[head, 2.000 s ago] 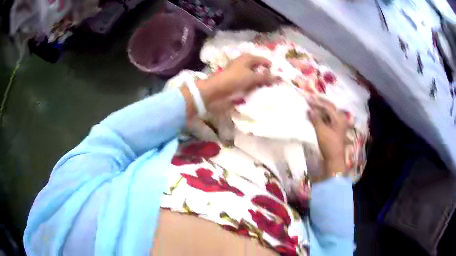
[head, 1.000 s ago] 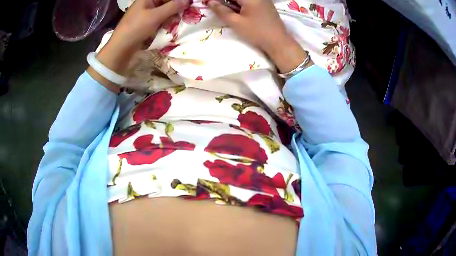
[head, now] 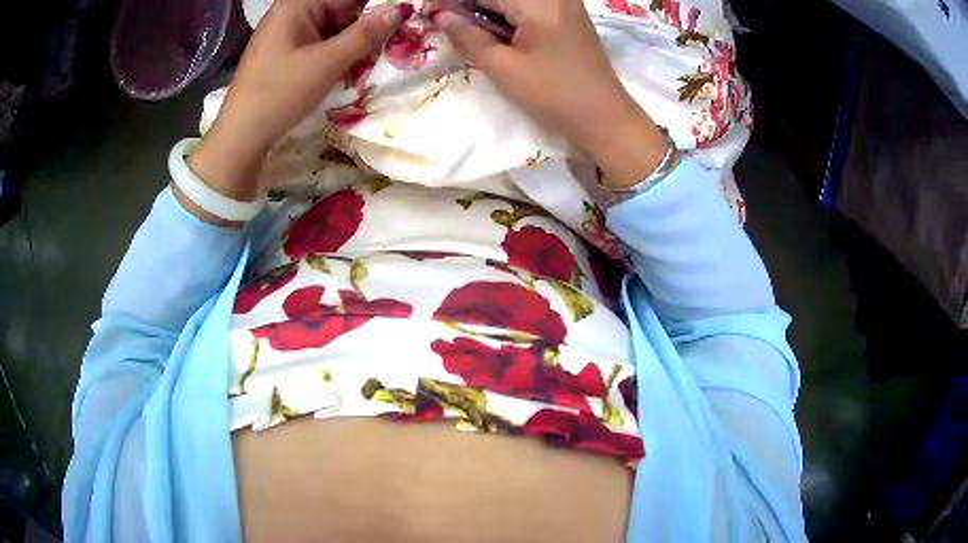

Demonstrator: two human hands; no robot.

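The floral garment piece (head: pixel 467 133), thin white cloth with red-pink flowers, lies bunched on my lap at the top of the view. My left hand (head: pixel 308 64), with a white bangle at its wrist, pinches the cloth between thumb and fingers. My right hand (head: pixel 552 74), with a silver bangle, has its thumb and fingertips at the same spot, close to the left fingertips. A dark metal thing, seemingly the scissors (head: pixel 494 23), shows in the right palm. The top edge cuts off part of both hands. No needle or thread can be made out.
A translucent pinkish tub (head: pixel 168 48) stands on the dark green floor at the upper left. A white cloth-covered surface (head: pixel 923 42) shows at the upper right corner. A dark grey-brown sheet or bag (head: pixel 902 180) with a blue edge is at the right.
The view has tipped down towards my lap, so the hands now sit at the top edge. Both hands have come together on the cloth. Over the last second they have moved only slightly.
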